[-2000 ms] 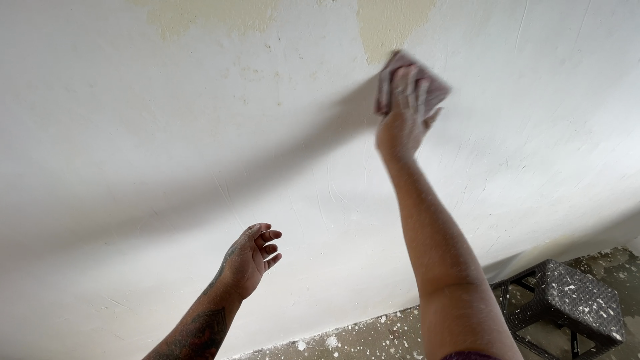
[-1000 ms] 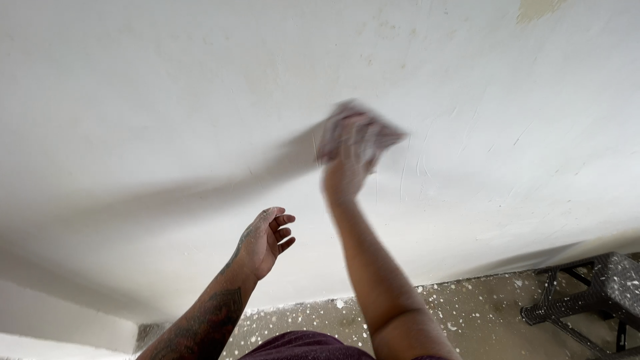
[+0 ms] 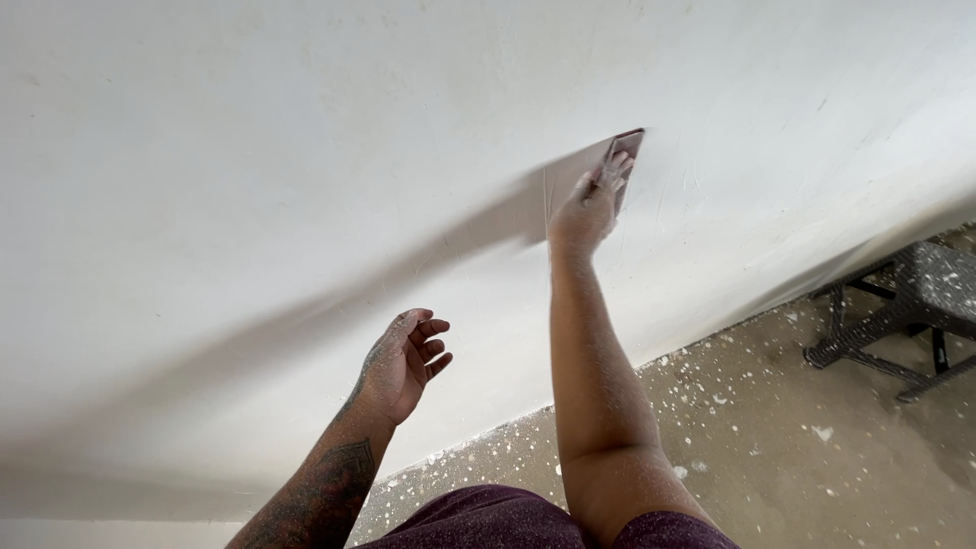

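Observation:
White dust coats my right hand, which holds a flat, reddish-brown sanding pad against the white plastered wall. The pad is tilted, its long edge running up and down, and my fingers lie over part of it. Thin scratch lines show on the wall around that hand, and a long shadow falls to its left. Lower and to the left, my left hand is raised near the wall with its fingers loosely curled and apart, holding nothing.
A dark plastic stool spotted with white stands at the right, close to the foot of the wall. The concrete floor below carries many white flecks and splatters. A pale ledge or surface edge shows at the bottom left.
My right hand has swept over the wall with the pad, down and left, then back up and right. The pad's tilt differs from before. My left hand stays raised and empty. The view has shifted.

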